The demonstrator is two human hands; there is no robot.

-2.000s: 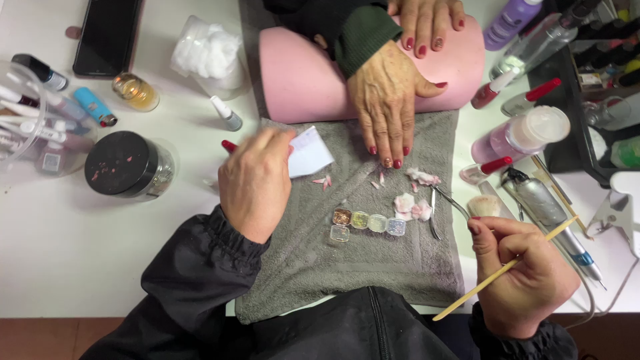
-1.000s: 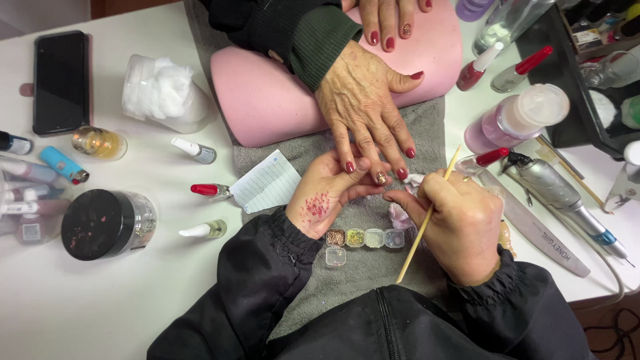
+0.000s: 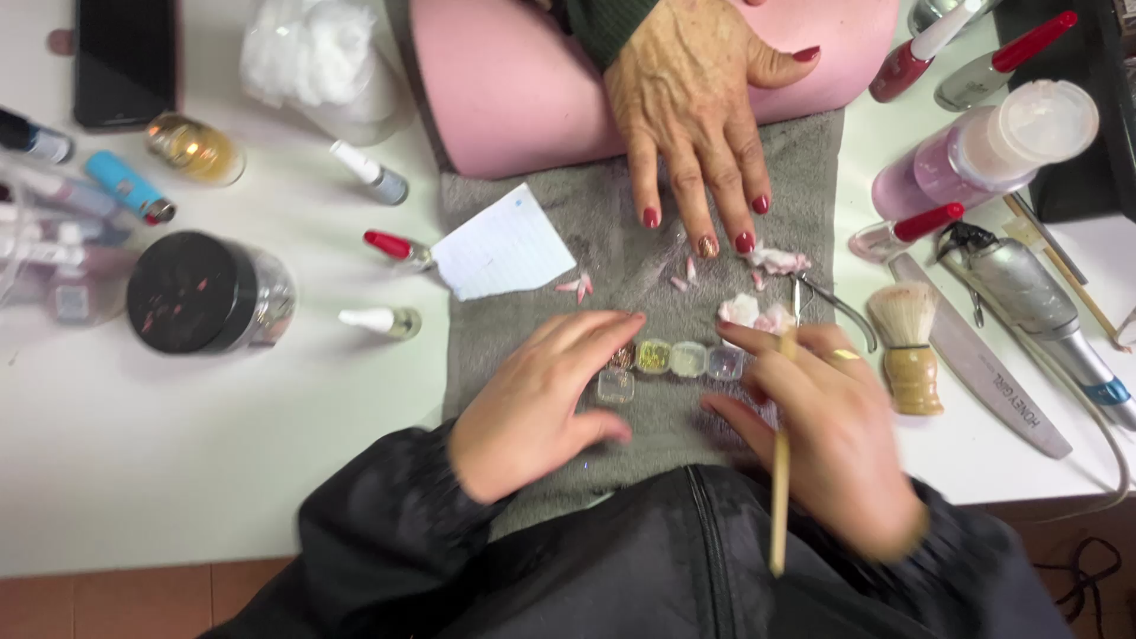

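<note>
My left hand (image 3: pixel 546 399) hovers at the left end of a row of small clear glitter pots (image 3: pixel 654 357), fingers apart and nothing in it. Over the right end of the row is my right hand (image 3: pixel 816 417), blurred, with a thin wooden stick (image 3: pixel 780 497) held between its fingers and pointing down. Another person's hand (image 3: pixel 697 115) with red nails, one of them glittery, lies over a pink armrest cushion (image 3: pixel 524 89), its fingertips above the grey towel (image 3: pixel 497 355). Used cotton (image 3: pixel 741 311) and metal cuticle nippers (image 3: pixel 834 306) lie right of centre. A torn lined paper (image 3: pixel 506 244) rests on the towel's left part.
On the left stand a black-lidded jar (image 3: pixel 191 293), a cotton container (image 3: pixel 315 62), small bottles and a blue lighter (image 3: pixel 129 186); a phone (image 3: pixel 126 62) lies behind. On the right are a wooden brush (image 3: pixel 910 355), a nail file (image 3: pixel 985 364), an electric nail drill (image 3: pixel 1029 293) and a purple liquid bottle (image 3: pixel 932 173).
My left hand, which was at the other person's fingers a second ago, has come away toward the glitter pots. The paper that my left hand held two seconds ago now lies on the towel.
</note>
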